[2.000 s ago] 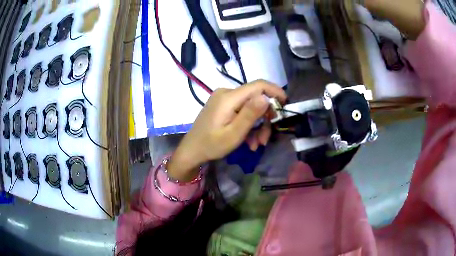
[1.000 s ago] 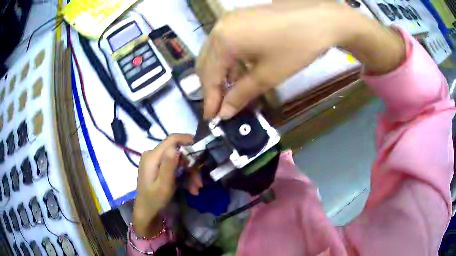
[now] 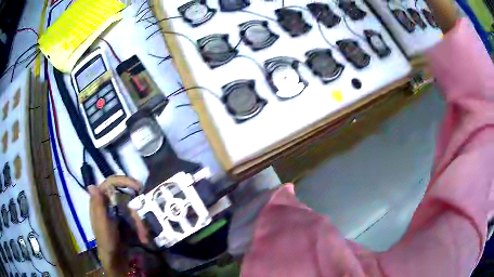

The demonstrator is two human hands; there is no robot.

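The fixture's white square frame (image 3: 176, 210) shows bare spokes, open holes and corner lugs, with no black disc on it. A green patch (image 3: 210, 230) lies beside it. My left hand (image 3: 111, 222) is left of the frame, fingers curled on a small pale connector (image 3: 113, 192), partly hidden and blurred. My right hand is cut off by the top right edge; only the wrist (image 3: 445, 13) shows. Round units (image 3: 244, 100) with thin leads lie in rows on a white foam tray (image 3: 281, 127).
A handheld meter (image 3: 101, 98) lies beyond the fixture, beside a small dark box (image 3: 139, 84) and yellow sheet (image 3: 81, 30). Black cables (image 3: 70, 103) run left of the meter. Another foam tray stack (image 3: 43, 178) stands at left. Grey floor (image 3: 368, 157) shows at lower right.
The black disc with the pale centre is gone from the white frame. My right hand has left the fixture towards the top right. The view has swung right, showing the right foam tray.
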